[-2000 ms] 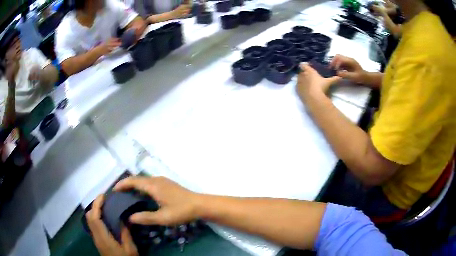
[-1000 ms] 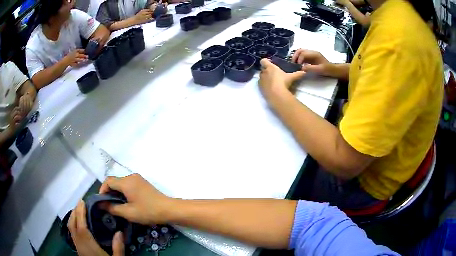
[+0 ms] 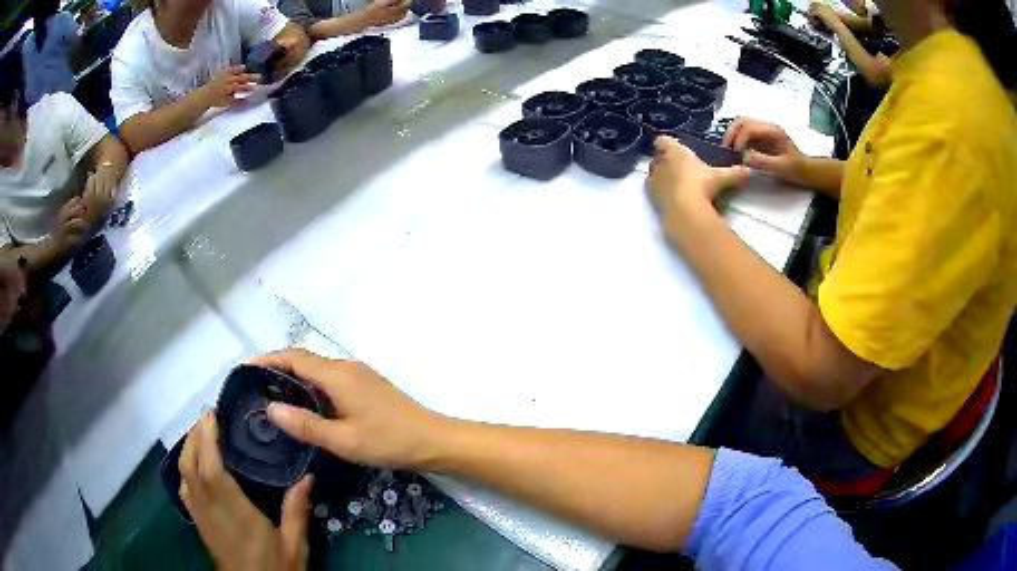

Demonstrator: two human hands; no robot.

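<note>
A black housing [image 3: 268, 455] is held tilted at the lower left, its open side facing me, with a round centre boss inside. My left hand [image 3: 240, 502] grips its lower left side, fingers on the outer wall and thumb near the lower rim. My right hand [image 3: 346, 415] holds its upper right side, with the thumb inside near the boss. Whether a small part is under the thumb cannot be seen. A pile of insert parts [image 3: 385, 507] with pale dots lies on the green surface [image 3: 468, 547]. Another dark housing [image 3: 176, 474] shows partly behind my left hand.
A person in a yellow shirt [image 3: 926, 245] works at the right beside grouped housings [image 3: 608, 134] on the white sheet [image 3: 480, 279]. Stacked housings [image 3: 335, 89] and a single housing [image 3: 257, 146] stand across the table. More people sit at the upper left.
The housing has turned from its outer side to its open side facing me. My right thumb has moved near the boss. The view has shifted between frames.
</note>
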